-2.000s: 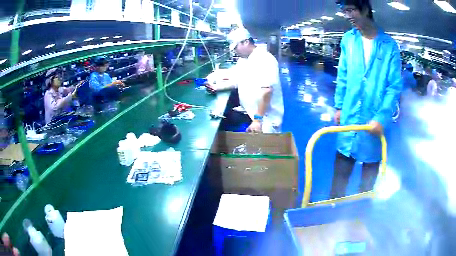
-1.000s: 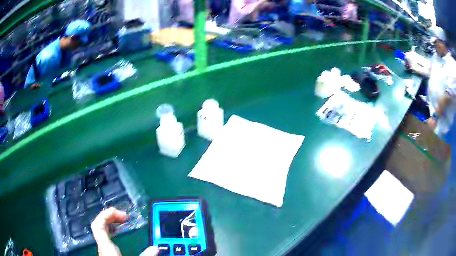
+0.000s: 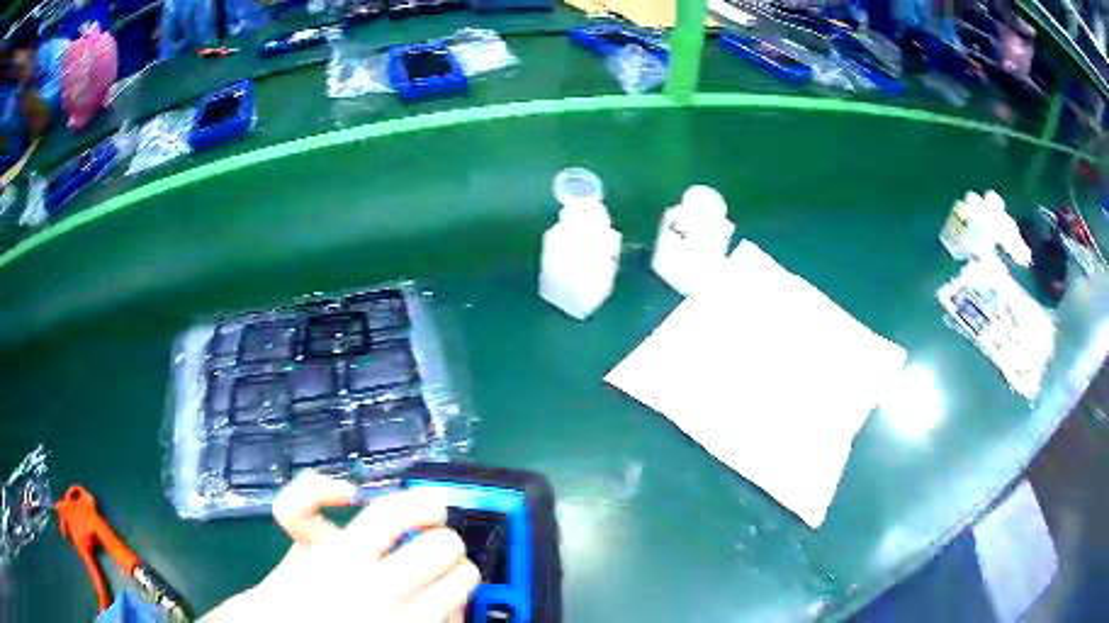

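A battery tester [image 3: 521,535] with a black case and bright blue face is at the bottom centre, cut off by the lower edge. My left hand [image 3: 377,560] reaches in from the bottom left. Its bent fingers lie over the tester's left side and part of the dark screen; whether they grip it or hold something small is unclear. My right hand is not in view. A clear plastic lens sheet pack [image 3: 304,396] with rows of black-framed lenses lies flat on the green bench, just beyond my left hand.
Two white bottles stand beyond: one with its cap open [image 3: 580,270], one closed [image 3: 693,250]. A white sheet [image 3: 766,377] lies right of them. An orange air blow gun [image 3: 103,535] is at lower left. Printed bags [image 3: 1003,323] lie far right. Blue tester housings [image 3: 428,71] lie beyond the green rail.
The view has swung left and down from the aisle to the bench. Since the middle frame, my left hand's fingers have moved over the tester's face, and the blow gun shows more fully.
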